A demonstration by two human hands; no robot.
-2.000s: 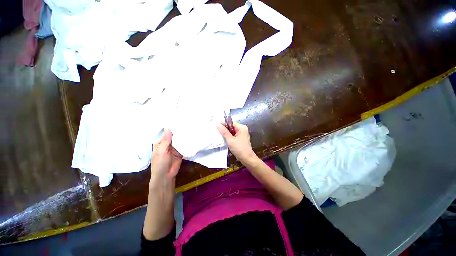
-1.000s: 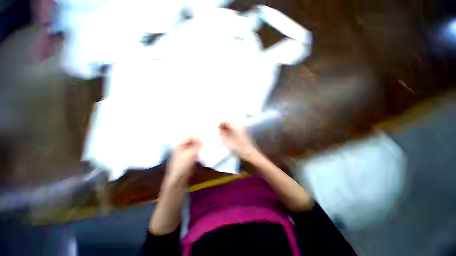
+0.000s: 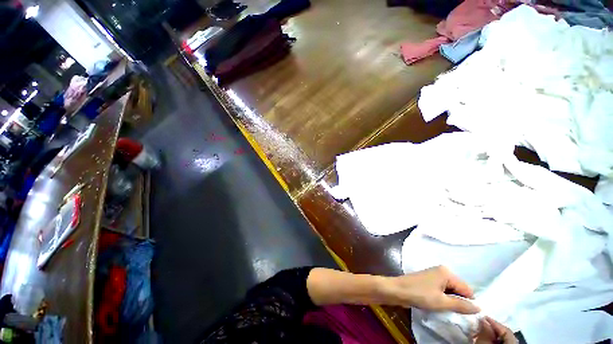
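Observation:
A white garment lies spread over the near part of the brown table, overexposed in places. My left hand pinches a white edge of it at the lower right, near the table's front edge. My right hand is partly cut off by the bottom of the picture. Its fingers are at the same white cloth, close beside my left fingertips. I cannot see the snips; the lower part of my right hand is hidden.
More white garments lie beyond, with dusty-red cloth behind. Dark garments lie on the table's far left part. A yellow-taped edge borders the grey aisle floor. Another table stands left, with red and blue cloth under it.
The view has swung left, showing the aisle and other table; the tub has left the picture. Both hands now appear at the lower right, close together on the cloth.

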